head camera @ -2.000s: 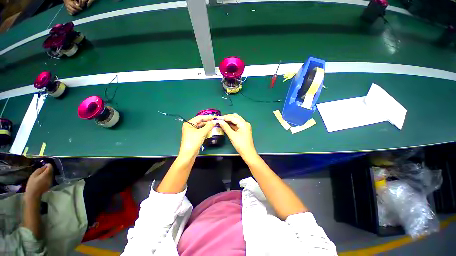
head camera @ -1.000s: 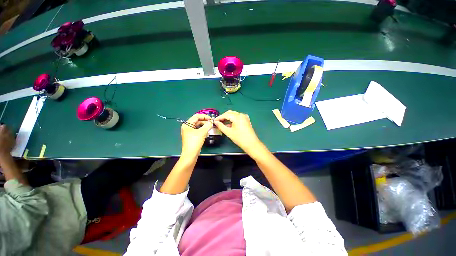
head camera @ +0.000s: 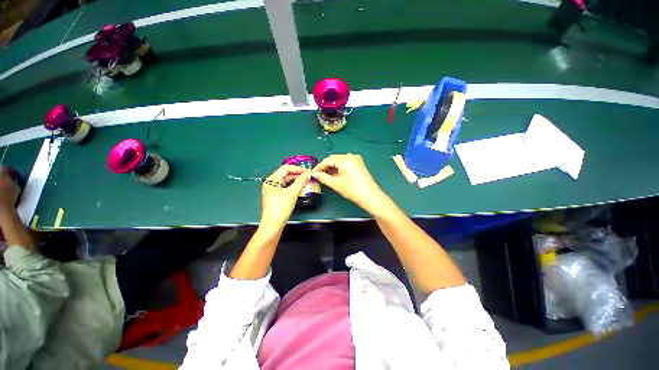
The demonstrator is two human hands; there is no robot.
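Note:
A unit with a magenta flared top (head camera: 300, 161) and dark body stands near the bench's front edge, partly hidden by my hands. My left hand (head camera: 283, 194) is at its left, fingertips closed on thin dark lead wires (head camera: 249, 178) that trail out to the left. My right hand (head camera: 347, 178) is at its right, thumb and finger pinched together close to the left fingertips above the unit. Whatever small thing lies between the right fingertips is too small to tell.
Another magenta-topped unit (head camera: 332, 95) stands behind, others at left (head camera: 129, 157). A blue tape dispenser (head camera: 432, 130) with tape strips (head camera: 436, 176), a red-handled tool (head camera: 392, 113) and white folded paper (head camera: 506, 157) are right. A grey post (head camera: 287, 54) rises behind. Another person's arm (head camera: 11, 214) is far left.
My right hand has shifted slightly, its fingers still close to the left fingertips. The cluster of units on the far belt has moved right. The neighbour's hand has moved up onto the bench edge.

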